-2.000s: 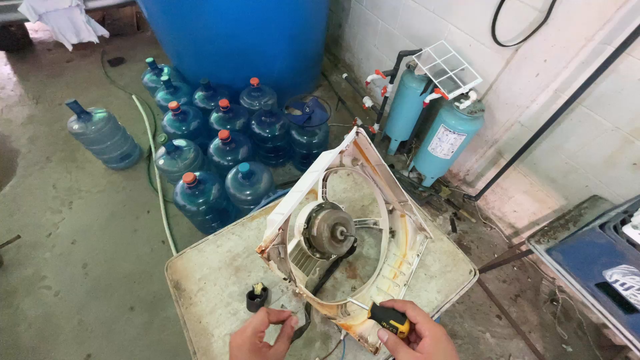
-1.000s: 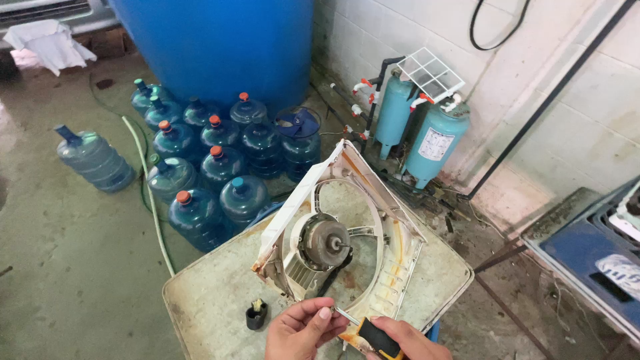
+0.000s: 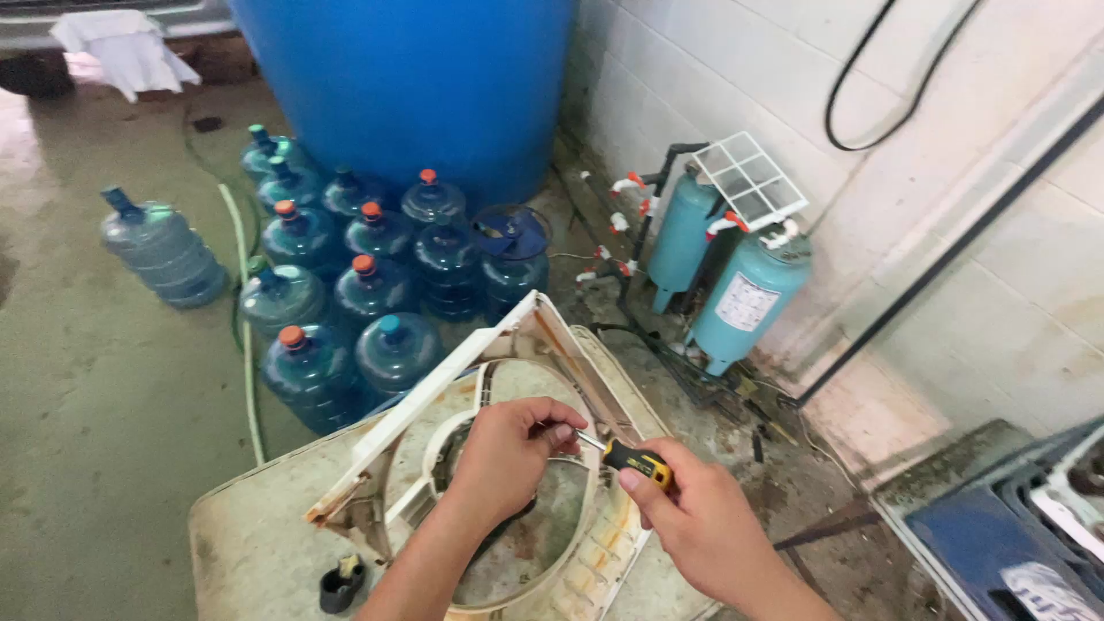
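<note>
A screwdriver (image 3: 636,463) with a black and yellow handle is in my right hand (image 3: 703,517), its shaft pointing left. My left hand (image 3: 509,453) has its thumb and fingers closed at the shaft's tip; whether a small part is pinched there cannot be seen. Both hands are above a rust-stained white plastic fan housing (image 3: 423,388) with a round opening, which lies on a worn table (image 3: 250,526). My left hand and forearm hide the motor in the housing. A small black cup-like part (image 3: 341,586) stands on the table, left of my left forearm.
Several blue water jugs (image 3: 302,371) stand behind the table, beside a large blue tank (image 3: 414,86). Two teal pressure tanks (image 3: 750,293) with pipes stand by the block wall. A pale hose (image 3: 246,345) runs along the floor at left. A blue panel (image 3: 992,535) is at lower right.
My left hand has moved up from the housing's lower edge to over the motor. My right hand has brought the screwdriver up and turned its tip to the left hand's fingertips.
</note>
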